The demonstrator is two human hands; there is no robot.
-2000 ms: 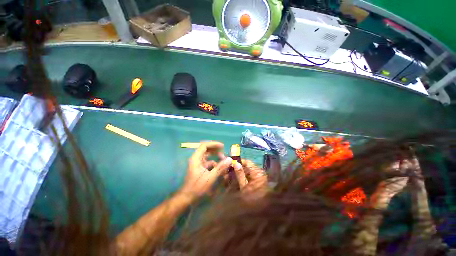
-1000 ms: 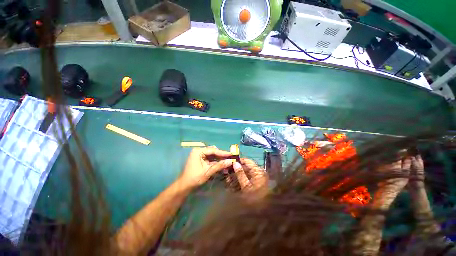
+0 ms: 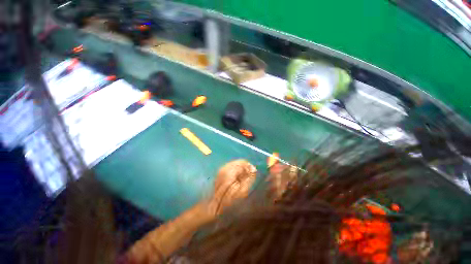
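The view is blurred and dark hair strands cover much of the lower part. My left hand (image 3: 235,180) is over the green surface with its fingers curled; whether it holds anything is hidden. My right hand (image 3: 281,179), partly behind hair, is just right of it, apart. A small piece with an orange end (image 3: 273,159) sticks up from its fingertips; its lower part is hidden. A flat yellow-orange strip (image 3: 195,141) lies on the green surface to the left of my hands.
White trays (image 3: 111,121) lie at the left. Beyond the pale line are black rounded units (image 3: 233,115) and black-and-orange pieces (image 3: 247,134). A red-orange heap (image 3: 364,238) is at the lower right, with part of another person's hand (image 3: 414,246). A green fan (image 3: 315,84) stands behind.
The view has swung left and tilted, showing more of the trays. My hands, together around the small piece before, are now apart. The left fingers have curled and the orange end stays at the right hand.
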